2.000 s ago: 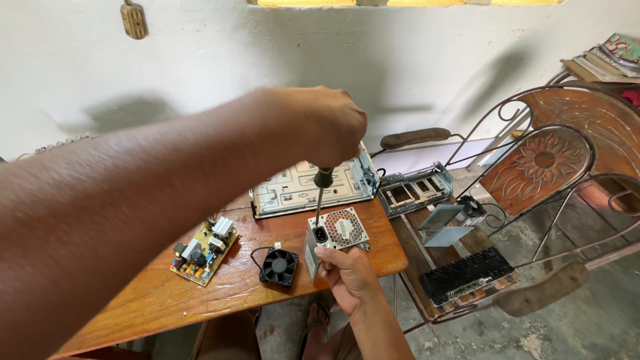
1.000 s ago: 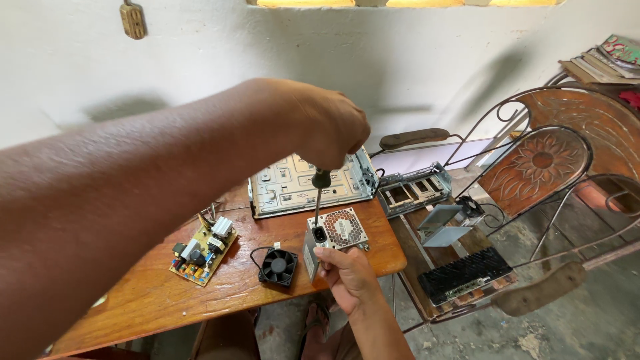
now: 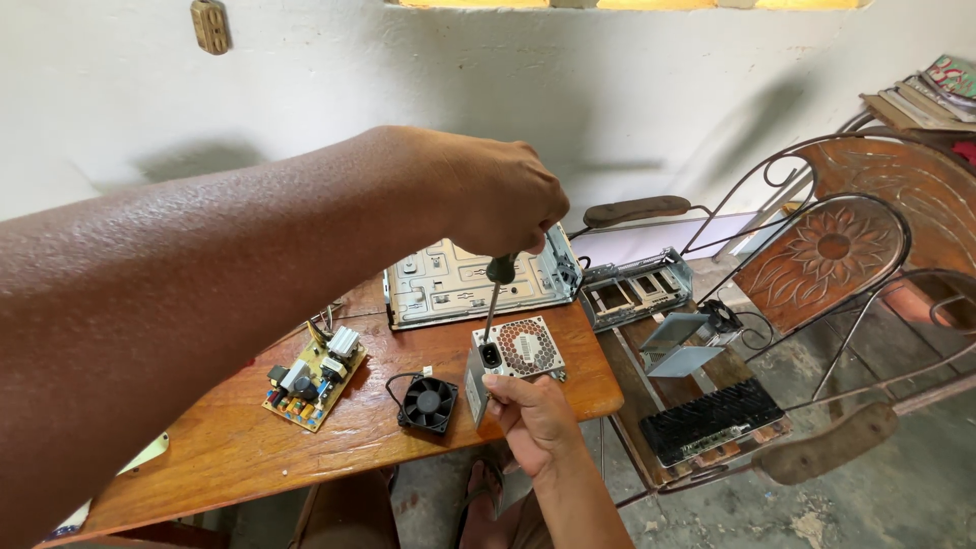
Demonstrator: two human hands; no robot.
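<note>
My right hand (image 3: 507, 194) reaches across from the left and grips a screwdriver (image 3: 499, 271) by its dark green handle, shaft pointing down. The screwdriver's tip meets the metal power supply housing (image 3: 549, 343) beside its black power inlet (image 3: 489, 354). With thumb and fingers, my left hand (image 3: 534, 415) holds that housing at its near edge, on the wooden table. Left of it lies a black cooling fan (image 3: 428, 404) with a short cable. Farther left is a yellowish circuit board (image 3: 314, 377) with heat sinks and capacitors. My right forearm hides part of the table.
A metal computer case panel (image 3: 457, 290) lies at the table's back, against the wall side. On the wooden-and-iron bench (image 3: 644, 427) to the right are a metal drive frame (image 3: 640, 290), a bent metal plate (image 3: 679, 347) near another fan (image 3: 719, 316), and a black plastic front panel (image 3: 713, 419).
My right hand and the screwdriver have shifted slightly; the tip stays at the power inlet's side. My left hand keeps its hold on the housing.
</note>
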